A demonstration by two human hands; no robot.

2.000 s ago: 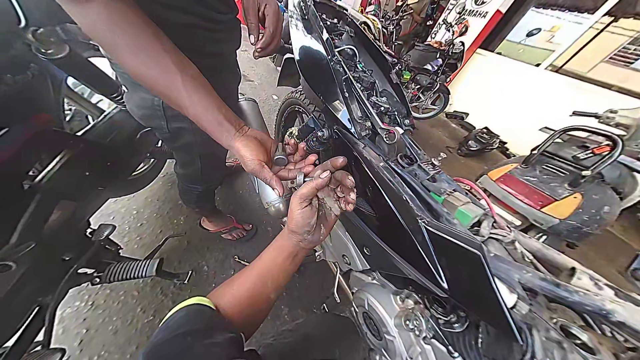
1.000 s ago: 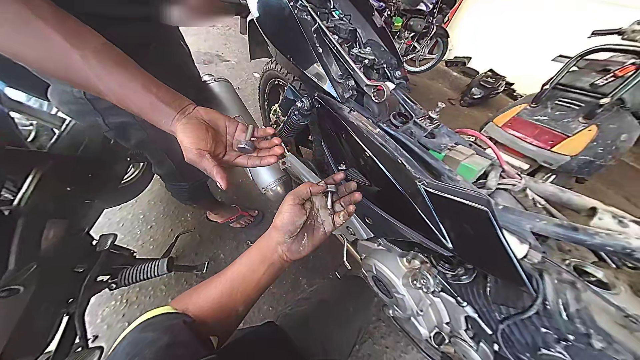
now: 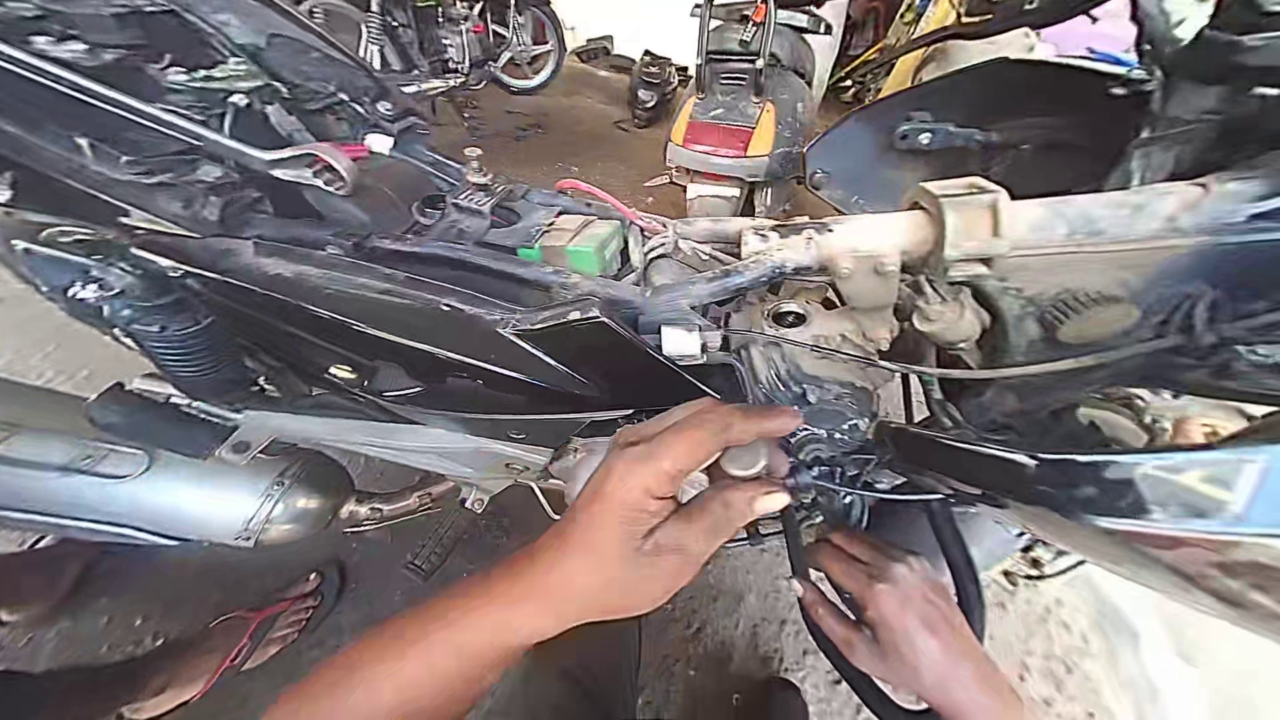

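My left hand (image 3: 670,510) holds a small metal part with a round head (image 3: 745,458) between thumb and fingers, beside the motorcycle's dirty engine parts (image 3: 810,400). Just below and to the right, my right hand (image 3: 885,610) is low against a black hose (image 3: 968,570); its fingers are bent, and whether they grip the hose is unclear. A thin cable (image 3: 880,492) runs rightward from near my left fingertips. Above both hands, a round opening (image 3: 788,316) shows in the engine. The black side panel (image 3: 600,350) lies to the left of it.
A silver exhaust muffler (image 3: 170,485) lies along the left, above a person's sandaled foot (image 3: 285,620). A ring-ended wrench (image 3: 320,168) rests on the motorcycle's rear. The bare frame tube (image 3: 870,235) crosses above the engine. A parked scooter (image 3: 735,130) stands behind.
The view has swung right along the motorcycle. My left hand has turned from palm up, with a metal part on it, to a pinch near the engine. My right hand has come into view.
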